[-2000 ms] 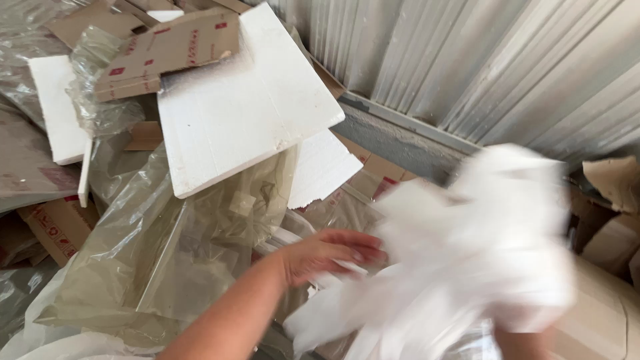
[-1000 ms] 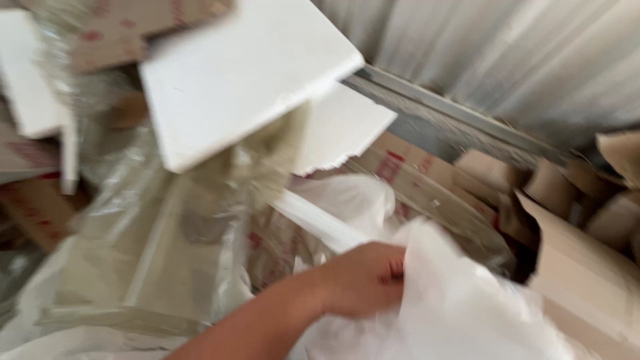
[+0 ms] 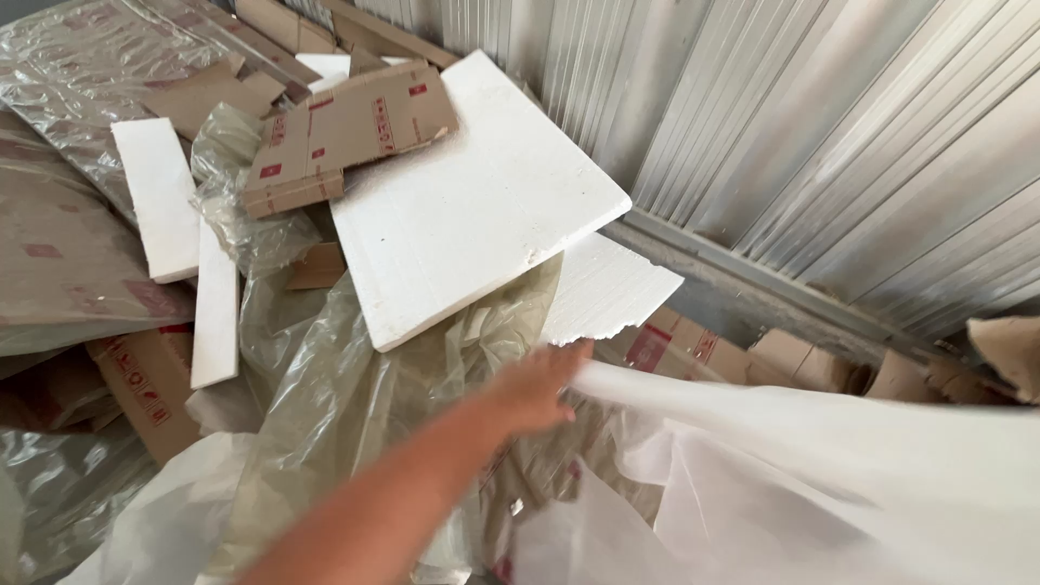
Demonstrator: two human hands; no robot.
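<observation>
My left hand point(image 3: 536, 390), blurred, reaches out in the middle of the view, at the left end of a white foam or plastic sheet point(image 3: 780, 439) stretched out to the right. Whether its fingers grip the sheet cannot be told. My right hand does not show. Just beyond my left hand lies a torn piece of white foam point(image 3: 609, 284), partly under a large white foam board point(image 3: 479, 195). A printed cardboard piece point(image 3: 349, 134) rests on that board. Yellowish clear plastic film point(image 3: 325, 406) is heaped beside my left forearm.
Narrow white foam strips point(image 3: 158, 195) lie at the left, near film-wrapped cardboard point(image 3: 65, 244). A corrugated metal wall point(image 3: 731, 106) rises behind the heap. Torn cardboard point(image 3: 796, 357) lies along its base, and more white sheet point(image 3: 179, 512) is at the lower left.
The bunched white sheet at the right is now spread out in a long stretch. My left hand is farther forward, near the torn foam. My right forearm, partly seen two seconds ago, is out of view.
</observation>
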